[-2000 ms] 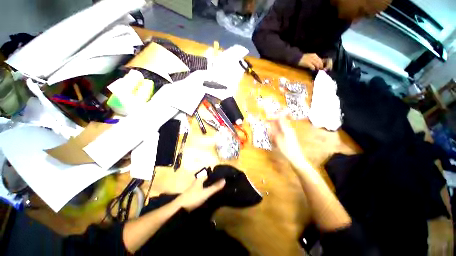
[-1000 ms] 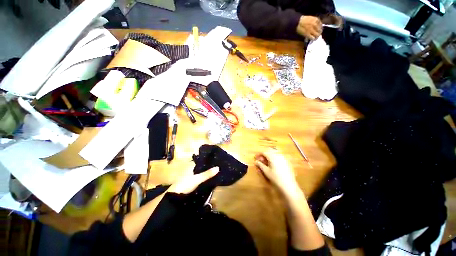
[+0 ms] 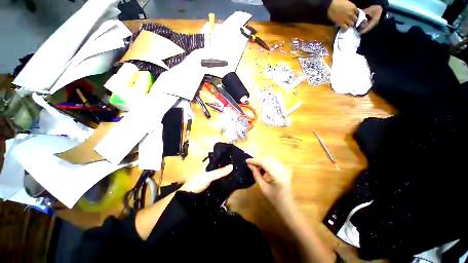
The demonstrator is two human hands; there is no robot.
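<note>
A black speckled garment piece [image 3: 233, 167] is bunched up in front of me above the table's near edge. My left hand [image 3: 202, 180] holds it from the left, with the thumb lying on top of the cloth. My right hand [image 3: 272, 177] is at its right edge, with thumb and fingertips pinched together there. Something tiny may be between the fingertips, but it is too small to tell. A thin pale stick with a reddish end [image 3: 326, 149] lies on the table to the right of my right hand.
Zip bags of silvery hardware [image 3: 314, 69], red-handled scissors [image 3: 248, 112], a black thread cone [image 3: 236, 87] and pliers [image 3: 255, 38] lie beyond. Paper patterns [image 3: 138, 115] and a phone [image 3: 172, 131] are left. Black garments [image 3: 421, 154] lie right. A person's hands [image 3: 354, 14] hold white cloth [image 3: 351, 64] across the table.
My right hand went from the hardware bags back toward me, then to the right edge of the black piece, fingertips now pinched there. My left hand kept hold. The camera view has shifted.
</note>
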